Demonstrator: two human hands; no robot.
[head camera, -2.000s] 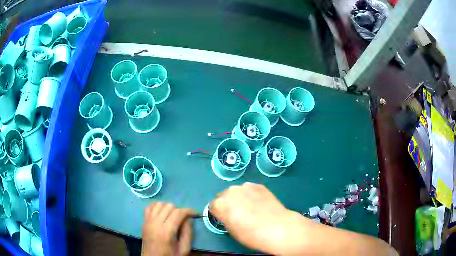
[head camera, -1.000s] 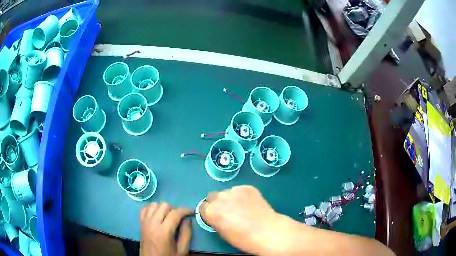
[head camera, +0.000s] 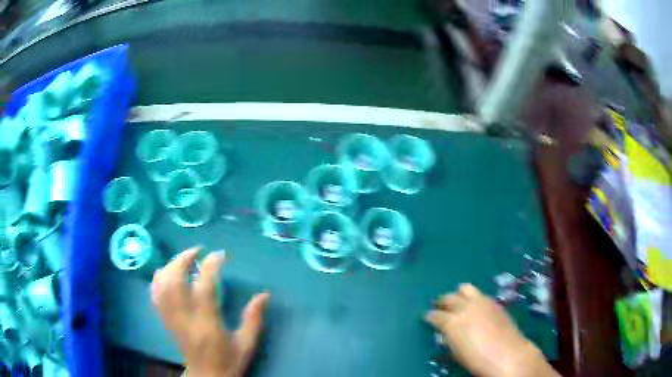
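The view is blurred. My left hand (head camera: 206, 316) has its fingers spread over a mostly hidden teal housing (head camera: 215, 289) at the lower left; contact is unclear. My right hand (head camera: 483, 331) is at the lower right, fingers bent, beside loose small motors (head camera: 519, 286); whether it pinches one cannot be told. Several housings with pale motor centres, such as this front one (head camera: 330, 239), stand grouped mid-mat. Another (head camera: 284, 210) stands at that group's left. More teal housings (head camera: 182, 190) stand at the left, one upturned with spokes showing (head camera: 131, 247).
A blue crate (head camera: 94, 213) heaped with teal housings is at the left. A pale rail (head camera: 295, 112) and dark green belt (head camera: 280, 66) lie beyond the mat. A pale post (head camera: 519, 66), yellow-and-white printed sheet (head camera: 652, 199) and green packet (head camera: 635, 328) are at the right.
The hands have parted from the housing at the front: left moved up and left, right moved right towards the motors. One more motor-fitted housing stands at the group's left. The view has shifted.
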